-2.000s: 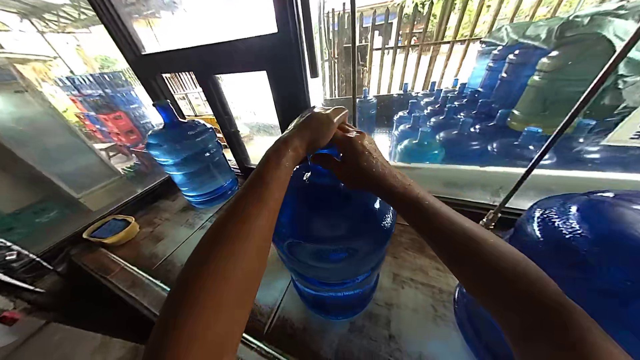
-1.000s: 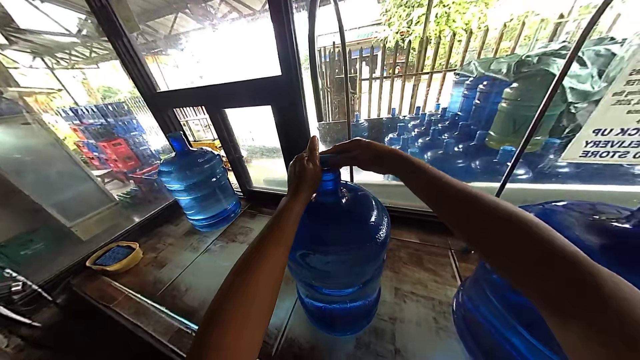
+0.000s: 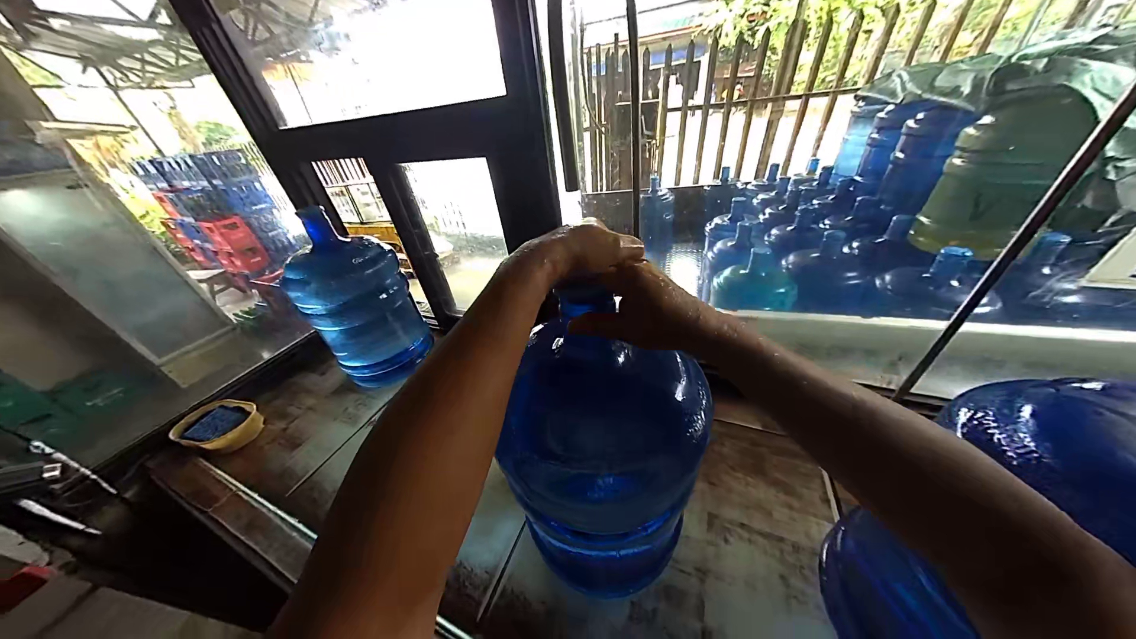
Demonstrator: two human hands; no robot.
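A large blue plastic water jug stands upright on the tiled counter in front of me. My left hand lies over the top of its neck, fingers pointing right. My right hand is wrapped around the neck from the right, just below the left one, and both look wet. The mouth of the jug is hidden under my hands, so a cap cannot be made out. A lighter blue jug stands at the left by the window frame. Part of another blue jug shows at the right edge, beside my right forearm.
A yellow bowl with a dark blue pad sits near the counter's left edge. Behind the glass are many blue jugs, larger containers under a green cover, and a metal fence. Stacked red and blue crates stand outside at left.
My left hand, upright beside the neck one second ago, now lies across its top. My right hand has moved from the top down around the neck.
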